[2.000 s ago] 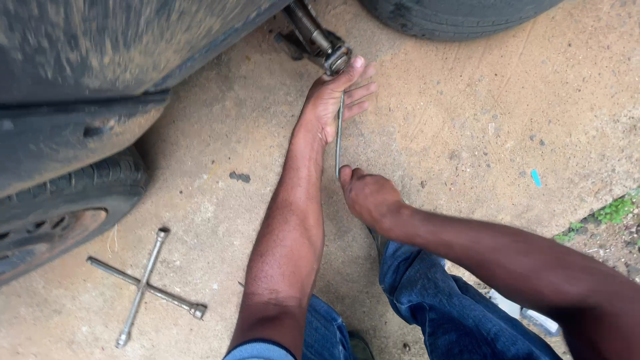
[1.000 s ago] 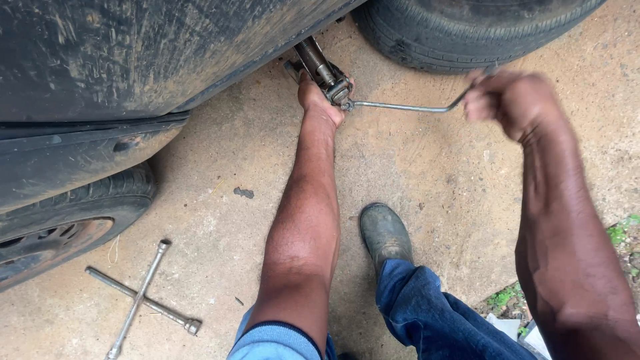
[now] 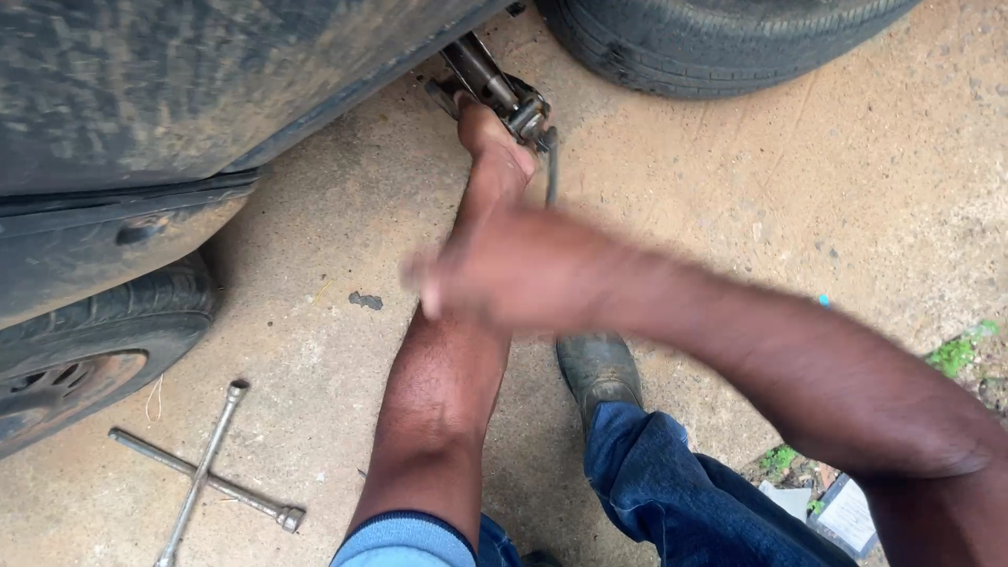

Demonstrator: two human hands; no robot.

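My left hand [image 3: 492,142] grips the end of a dark metal car jack [image 3: 492,83], which reaches in under the car's side. At the jack's end hangs a bent metal crank rod [image 3: 552,169], whose lower part is hidden behind my right hand. Blurred by motion, my right hand [image 3: 504,272] crosses over my left forearm; whether its fingers hold the crank cannot be made out. A four-way lug wrench [image 3: 201,475] lies on the concrete at the lower left.
The car's muddy lower body [image 3: 197,94] fills the upper left, with a mounted wheel [image 3: 102,346] below it. A loose-looking tire [image 3: 709,55] is at the top. My boot [image 3: 600,374] stands on the concrete. Papers [image 3: 846,512] and small weeds [image 3: 953,354] are at the lower right.
My right hand has swung from the right side of the jack leftward, across my left forearm. The crank, which pointed right a second ago, now points down. My left hand stays at the jack.
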